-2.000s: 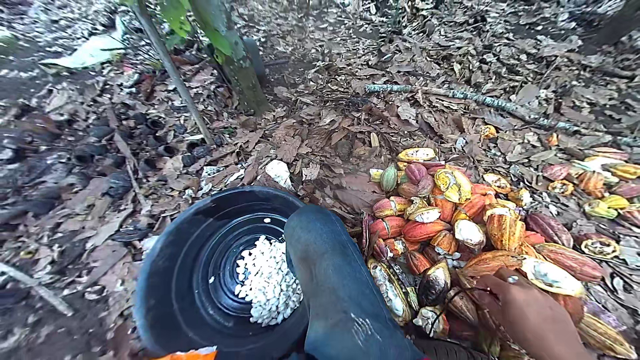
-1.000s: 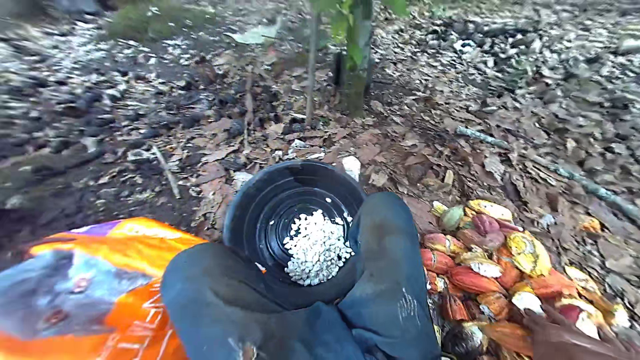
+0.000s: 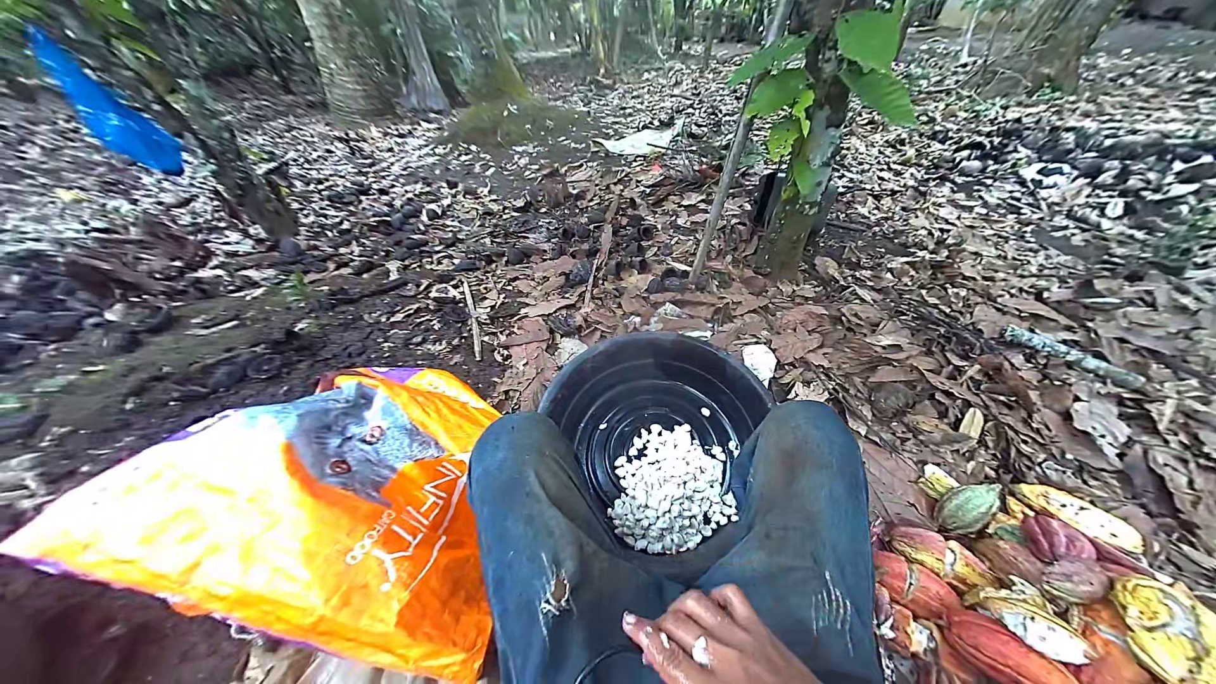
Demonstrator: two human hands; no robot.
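Note:
My right hand [image 3: 712,638] is over my lap at the bottom centre, its fingers pointing left and partly curled. A small white bit, perhaps pulp or a bean, sits on its fingers; whether it grips anything is unclear. My left hand is out of view. A black plastic tub [image 3: 655,353] stands between my knees, with a heap of white, pulp-covered cocoa beans [image 3: 670,489] inside. At the lower right lies a pile of cocoa pods [image 3: 1002,646], red, yellow and green, several of them opened. A dark curved edge shows beside my hand.
An orange printed plastic sack [image 3: 380,579] lies left of my knees. A thin tree trunk [image 3: 803,190] with green leaves rises beyond the tub. Dry leaves cover the ground, with a stick [image 3: 1073,358] at the right. A blue plastic sheet [image 3: 109,109] hangs at the upper left.
My right hand has moved left from the cocoa pod pile to over my lap. The view has swung left and up.

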